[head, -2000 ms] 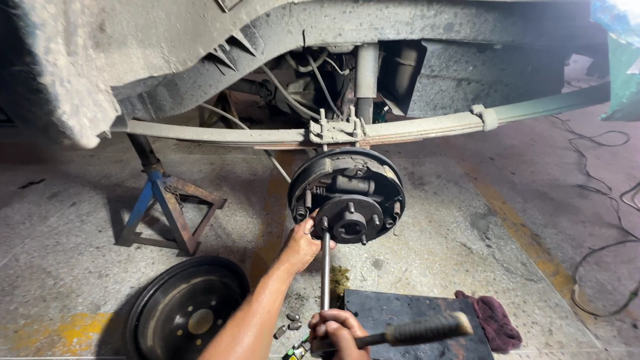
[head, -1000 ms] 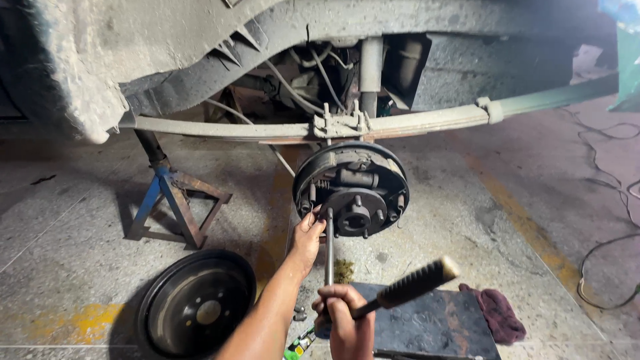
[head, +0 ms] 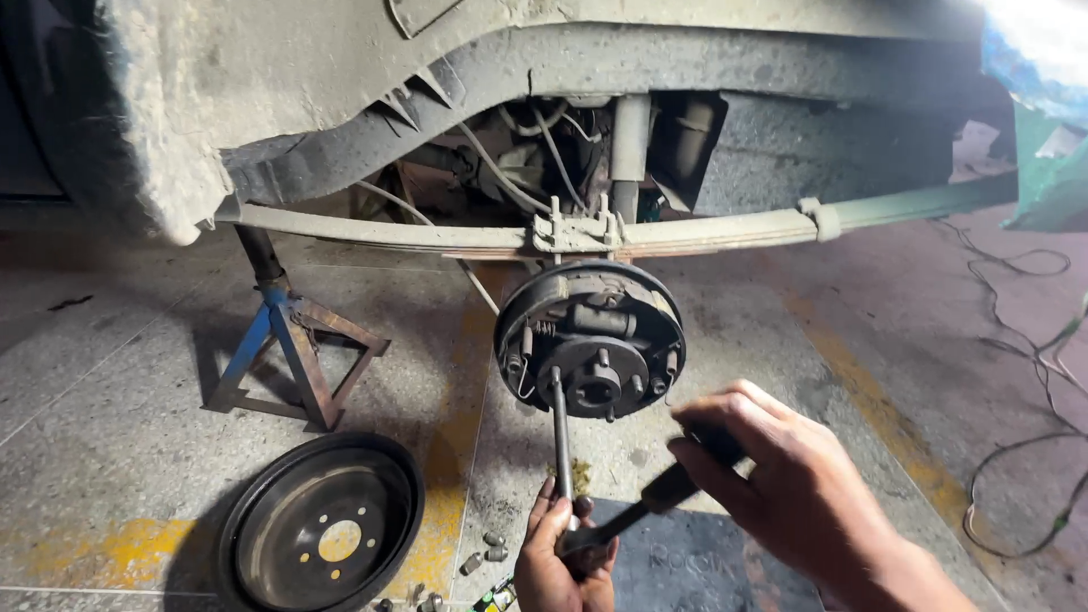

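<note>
At the lower middle, my left hand (head: 565, 552) is wrapped around the head of a ratchet wrench where it meets a long extension bar (head: 560, 433). The bar's far end reaches the left side of the wheel hub (head: 599, 387), beside a wheel stud. Gripping the black handle (head: 671, 489) of the ratchet is my right hand (head: 756, 476), to the right and below the hub. Behind the hub sits the drum brake assembly (head: 586, 297) with its shoes, springs and wheel cylinder exposed. The socket end, if there is one, is hard to make out.
A brake drum (head: 323, 518) lies on the floor at lower left. Above it a jack stand (head: 297, 348) stands under the leaf spring (head: 382, 234). Lug nuts (head: 495, 546) lie near my left hand, beside a dark flat board (head: 680, 552). Cables (head: 1011, 340) trail at right.
My left hand has come away from the hub to the ratchet head. My right hand has shifted from the ratchet head to its handle, which now points up and right.
</note>
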